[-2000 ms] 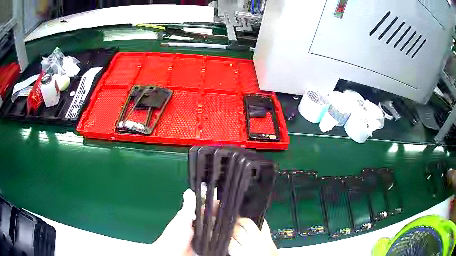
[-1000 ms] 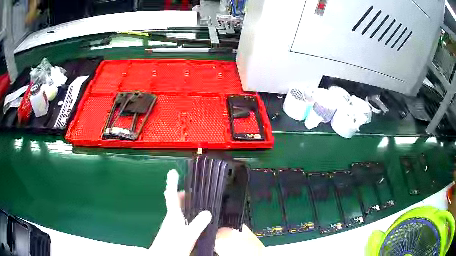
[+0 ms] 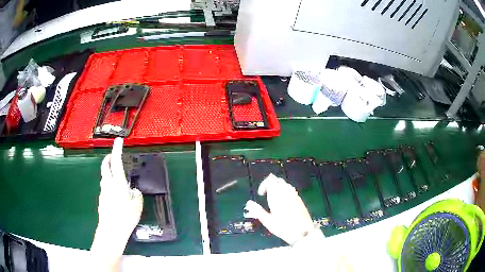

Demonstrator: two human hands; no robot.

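A stack of phone middle frames [image 3: 151, 178] lies on the green surface at centre left. My left hand [image 3: 119, 199] is at its left side, fingers pointing up, thumb by the stack's left edge; I cannot tell if it grips. A row of overlapping phone middle frames [image 3: 332, 178] runs to the right, with small gold spots at the lower ends. My right hand [image 3: 279, 207] is over the left part of this row, fingers apart, holding nothing visible. It partly hides one frame. A white line [image 3: 201, 196] runs between stack and row.
A red plastic tray [image 3: 170, 139] behind holds a few frames. A black side tray [image 3: 48, 133] with bottle and bags is at left. White rolls [image 3: 336, 90] lie below the grey machine [image 3: 340, 37]. A green fan [image 3: 433, 239] is at lower right, a black blister tray [image 3: 18, 255] at lower left.
The fanned stack held in my hands now lies on the green surface at left. My hands have moved apart. More frames show at the left end of the row. The view has shifted.
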